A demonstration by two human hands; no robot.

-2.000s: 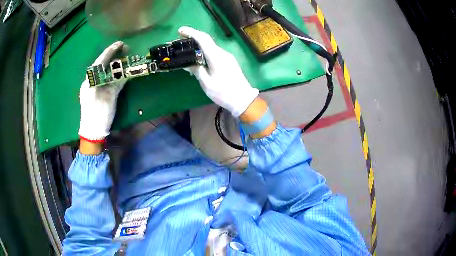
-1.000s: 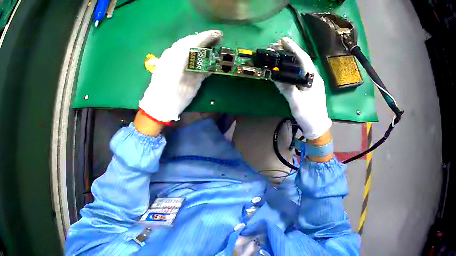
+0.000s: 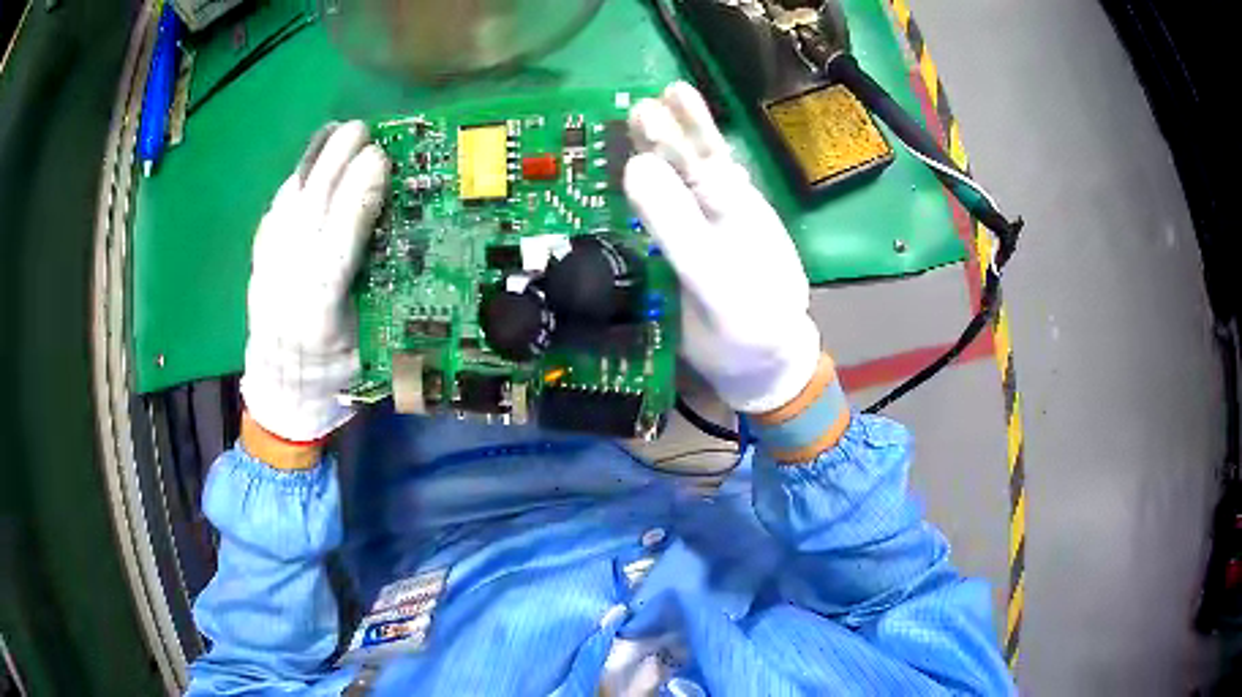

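A green populated circuit board point(image 3: 450, 245) is held up in front of me, its component side facing me. It carries two tall black round parts, a yellow block, a small red part and connectors along the near edge. My left hand point(image 3: 311, 279), in a white glove, grips its left edge. My right hand point(image 3: 725, 266), in a white glove, grips its right edge, with fingers over the upper right corner. The fingertips behind the board are hidden.
A green mat point(image 3: 204, 293) lies under the board. A yellow-brown sponge point(image 3: 827, 134) sits before the dark iron stand point(image 3: 770, 48), with a black cord running right. A blue desoldering pump point(image 3: 160, 89) and thin black tweezers point(image 3: 252, 61) lie upper left. A dull fume hood point(image 3: 456, 30) is top centre.
The board was seen nearly edge-on with its connectors facing me. It is now turned so its broad component side shows. Both hands still hold its ends. The camera view has shifted.
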